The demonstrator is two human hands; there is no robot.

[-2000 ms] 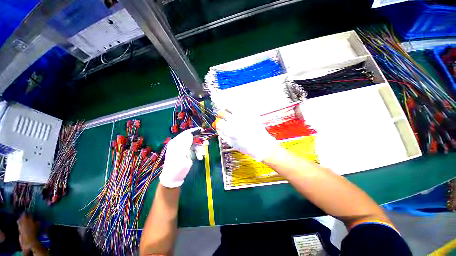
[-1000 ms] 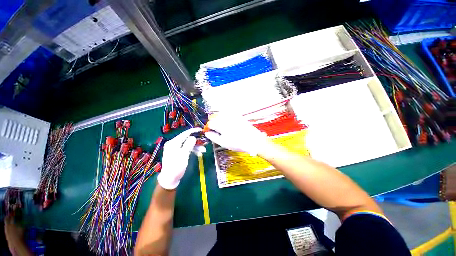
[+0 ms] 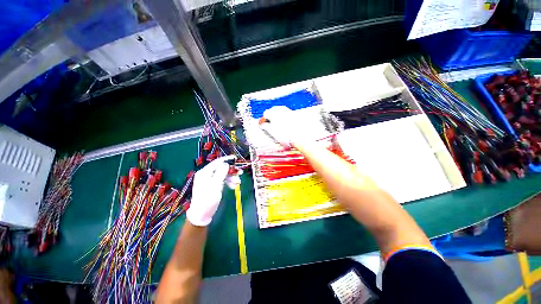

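My left hand [image 3: 209, 189], in a white glove, holds a small connector housing [image 3: 232, 168] between thumb and fingers, just left of the wire tray [image 3: 385, 157]. A few thin wires run right from it. My right hand [image 3: 279, 126], in a white glove with an orange cover on one fingertip, is over the tray's left part, near the blue wires [image 3: 285, 104]. Whether its fingers hold a wire cannot be made out. Red wires [image 3: 285, 164] and yellow wires [image 3: 299, 199] lie in the near compartments, black wires [image 3: 371, 111] in a far one.
A harness pile [image 3: 139, 219] lies left of the yellow tape [image 3: 241, 231]. A small harness bunch [image 3: 209, 142] lies by the metal post [image 3: 201, 71]. Another pile [image 3: 474, 136] and a blue connector bin [image 3: 495, 110] are at the right. A vented metal box [image 3: 24, 172] stands far left.
My right hand has moved away from my left hand, up and right over the tray, uncovering more red and yellow wires. My left hand stays beside the tray with the connector. The view has shifted.
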